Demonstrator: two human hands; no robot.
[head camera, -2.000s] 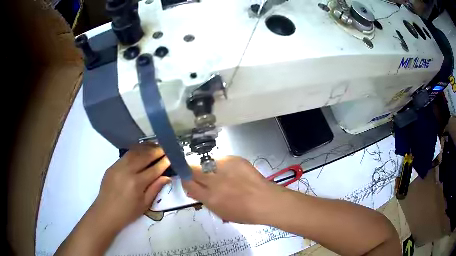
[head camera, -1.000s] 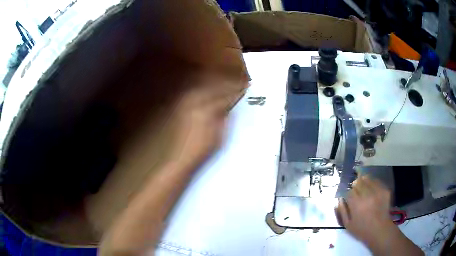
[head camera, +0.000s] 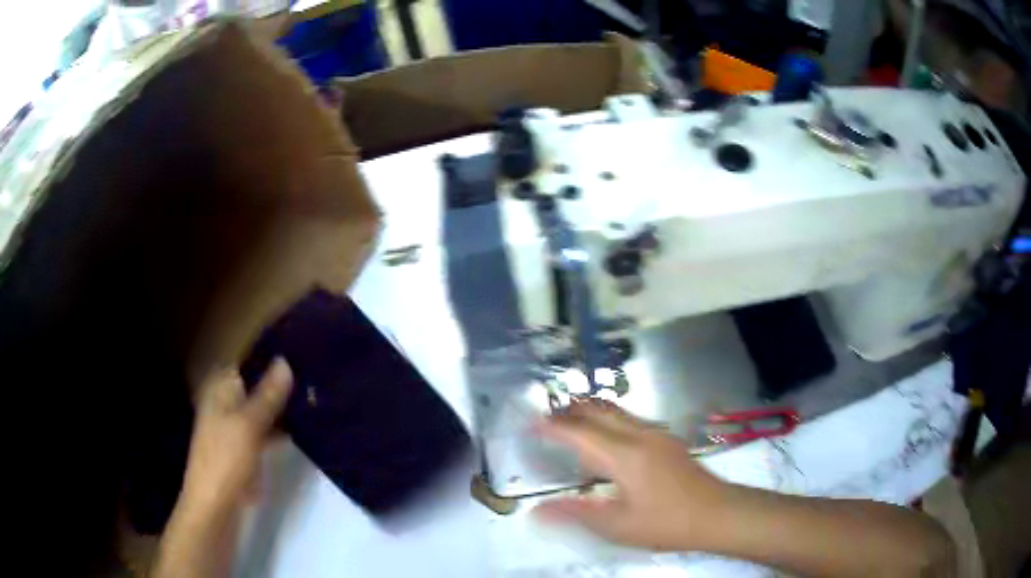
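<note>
A dark, roughly rectangular fabric piece (head camera: 367, 412) is held at its left end by my left hand (head camera: 232, 435), between the cardboard box and the machine bed. Its lower right end is blurred. My right hand (head camera: 633, 480) is over the front of the metal bed (head camera: 514, 435), just in front of the needle area, fingers apart and holding nothing. The white sewing machine (head camera: 735, 243) stands behind it, with the grey strap (head camera: 579, 299) hanging before the needle.
The cardboard box (head camera: 288, 203) fills the left side; another carton (head camera: 486, 90) is behind the machine. Red-handled thread snips (head camera: 752, 426) lie right of my right hand. A flat black phone-like rectangle (head camera: 786, 344) lies under the machine arm. Loose threads lie on the table at right.
My left hand has come back from the box and now holds a dark fabric piece. My right hand has opened in front of the needle. The view has swung left, then partly back right.
</note>
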